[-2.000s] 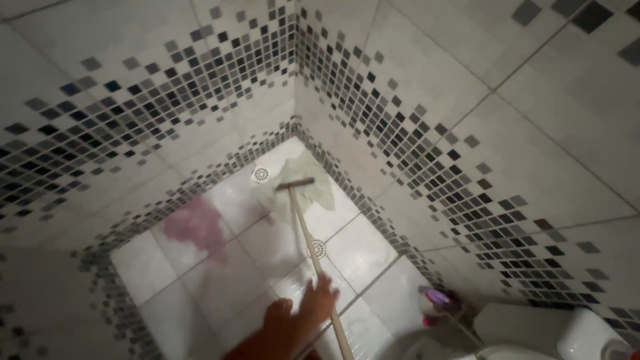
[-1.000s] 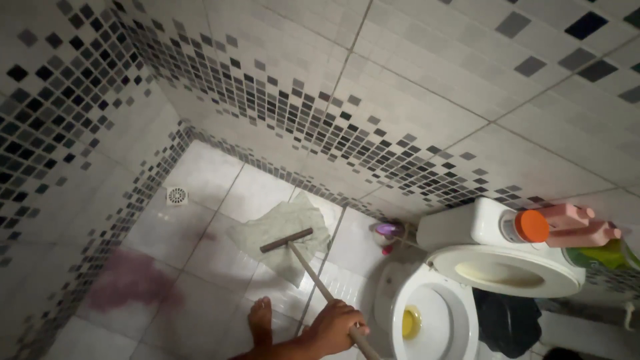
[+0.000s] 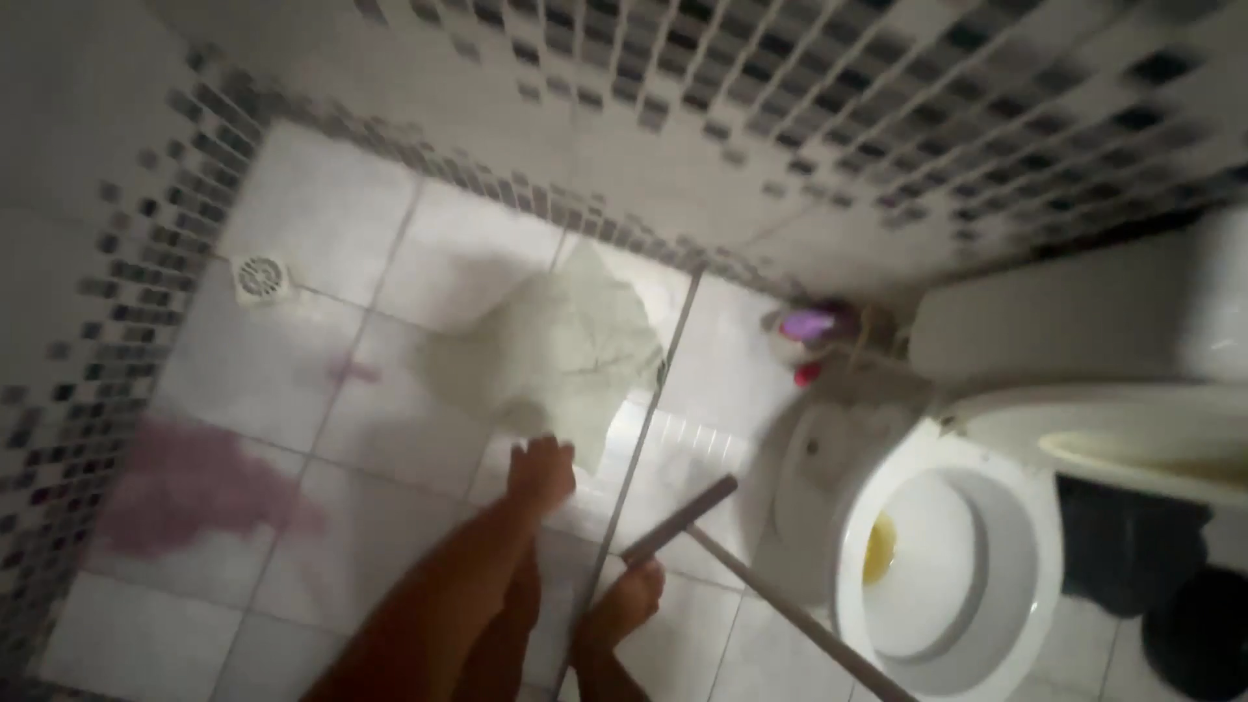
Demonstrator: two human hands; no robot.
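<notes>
My left hand (image 3: 542,472) reaches down from the bottom, its blurred fingers slightly apart at the lower edge of a pale, wet-looking cloth (image 3: 595,341). Nothing shows in its grasp; whether it touches the cloth cannot be told. The cloth lies spread on the tiled floor. Right of the hand, the squeegee (image 3: 681,520) has its dark blade beside a bare foot (image 3: 629,595), and its long handle runs out of the bottom edge. My right hand is out of view, and so is the handle's far end.
An open toilet bowl (image 3: 951,565) with yellow liquid stands at the right. Beside its base are purple and red items (image 3: 807,327). A round floor drain (image 3: 261,279) and a pinkish patch (image 3: 195,487) lie at the left. A dark bag (image 3: 1126,546) sits behind the bowl.
The squeegee has come off the cloth and now rests beside the foot, nearer the toilet. The hand seen on its handle earlier is not there now; a hand reaches toward the cloth.
</notes>
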